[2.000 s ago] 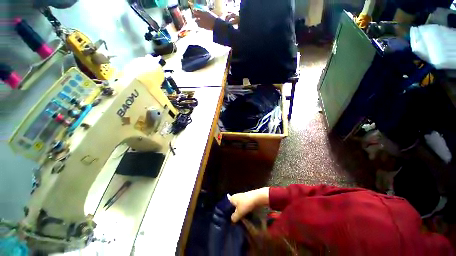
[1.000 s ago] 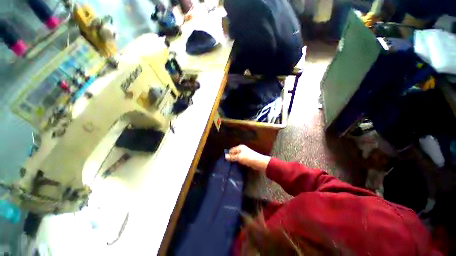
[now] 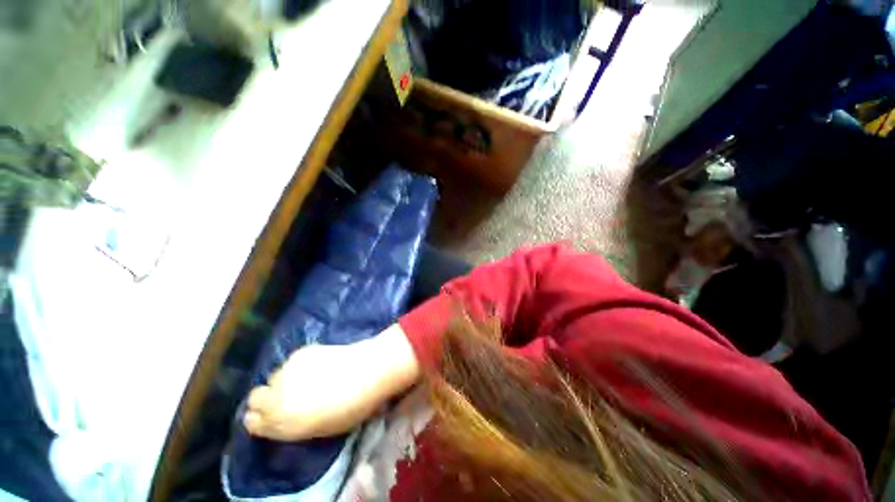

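A shiny navy quilted sleeve (image 3: pixel 358 260) lies lengthwise over my lap beside the table edge, its far end near the cardboard box. Its near end shows a pale edge at the bottom of the picture. My right hand (image 3: pixel 319 392), in a red cuff, is on the near part of the sleeve with its fingers curled over the fabric. The fingertips are at the sleeve's left side. Whatever is under the palm is hidden. My left hand is not in view.
The white table (image 3: pixel 221 196) with a wooden edge runs along the left. A black flat rectangle (image 3: pixel 204 72) and white-ended pieces (image 3: pixel 88 324) lie on it. A cardboard box (image 3: pixel 471 137) stands ahead on the floor. A pale green board (image 3: pixel 721 74) and a dark heap are at right.
The view has tipped down and closer. My right hand has moved from the sleeve's far end to its near part. The sleeve now shows its quilted, shiny face.
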